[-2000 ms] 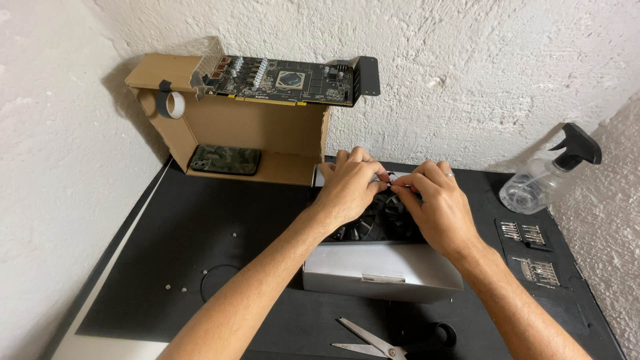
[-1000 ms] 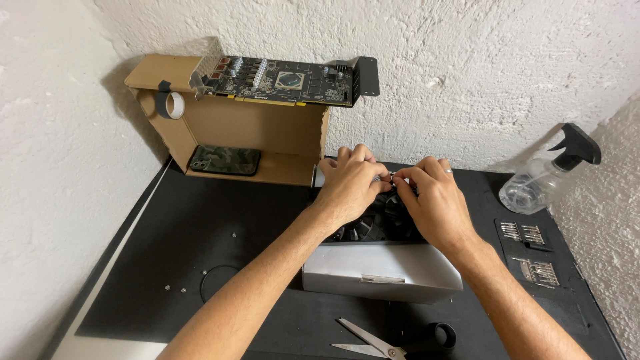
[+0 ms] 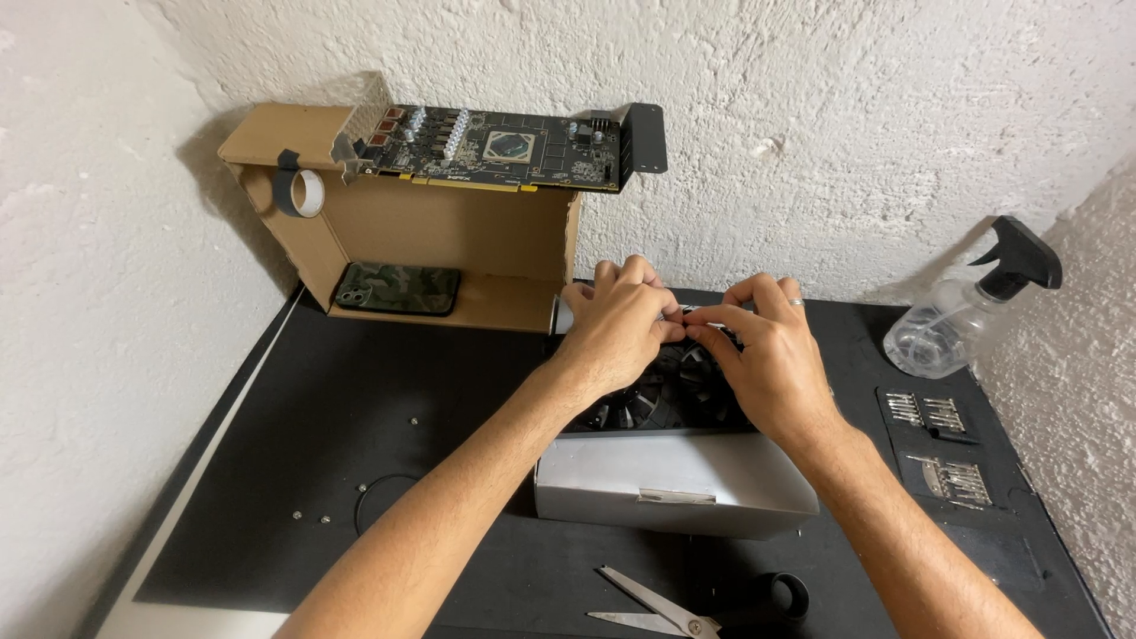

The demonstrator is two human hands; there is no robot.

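Fingertips of my left hand [image 3: 621,328] and my right hand [image 3: 768,355] meet over the back edge of a black dual-fan graphics card cooler [image 3: 652,390]. Both pinch something small and dark between them, possibly a cable or connector; the fingers mostly hide it. The cooler rests on a white cardboard box [image 3: 674,488]. Behind and to the left, a bare graphics card circuit board [image 3: 506,146] with its black bracket [image 3: 646,138] lies on top of an open brown cardboard box [image 3: 453,217].
A camouflage-cased phone [image 3: 399,288] lies inside the brown box, and a tape roll [image 3: 306,193] hangs at its left. Open scissors [image 3: 652,608] are near the front. Several screws [image 3: 325,519] lie left. A spray bottle [image 3: 945,324] and screwdriver bits [image 3: 958,482] stand right.
My fingers have shifted slightly at the cooler's back edge; both hands stay close together there.
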